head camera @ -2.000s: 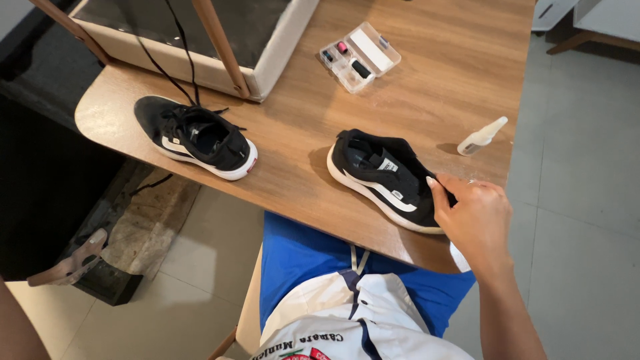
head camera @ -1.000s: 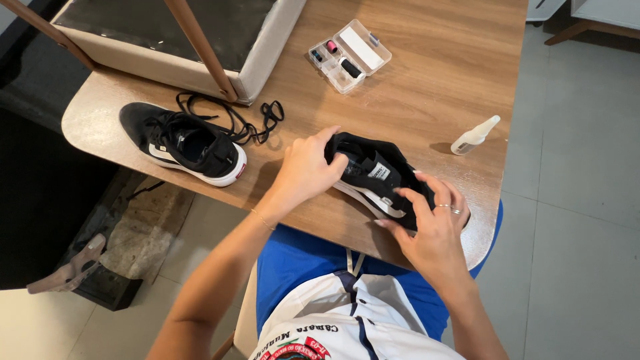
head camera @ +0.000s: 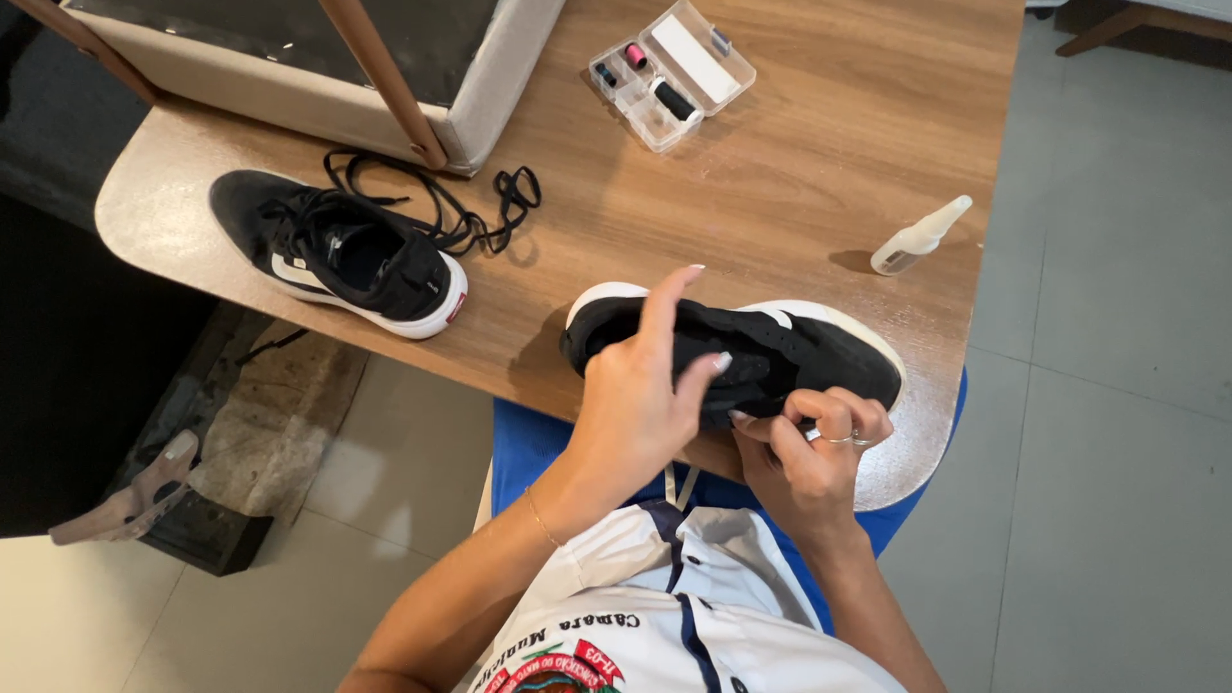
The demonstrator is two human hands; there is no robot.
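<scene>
An unlaced black sneaker (head camera: 837,356) with a white sole lies near the table's front edge, its toe to the right. Over its opening is my left hand (head camera: 645,385), index finger and thumb apart, holding nothing that shows. My right hand (head camera: 813,448) pinches the shoe's near edge with curled fingers. A second black sneaker (head camera: 337,245), laced, stands to the left, beside a loose black shoelace (head camera: 462,217). Behind the near shoe lies an open clear plastic box (head camera: 664,82) with thread spools. A small whitish squeeze bottle (head camera: 919,236) is at the right.
An upturned piece of furniture with pale upholstery (head camera: 462,125) and wooden legs (head camera: 385,77) rests on the table (head camera: 818,125) at the back left. The table's edge curves at the front right. A clear-strapped shoe (head camera: 144,491) is low at the left.
The near sneaker has been turned so its toe points to the right. My left hand came in from outside the view and is now over the shoe's opening. The loose shoelace now lies on the table.
</scene>
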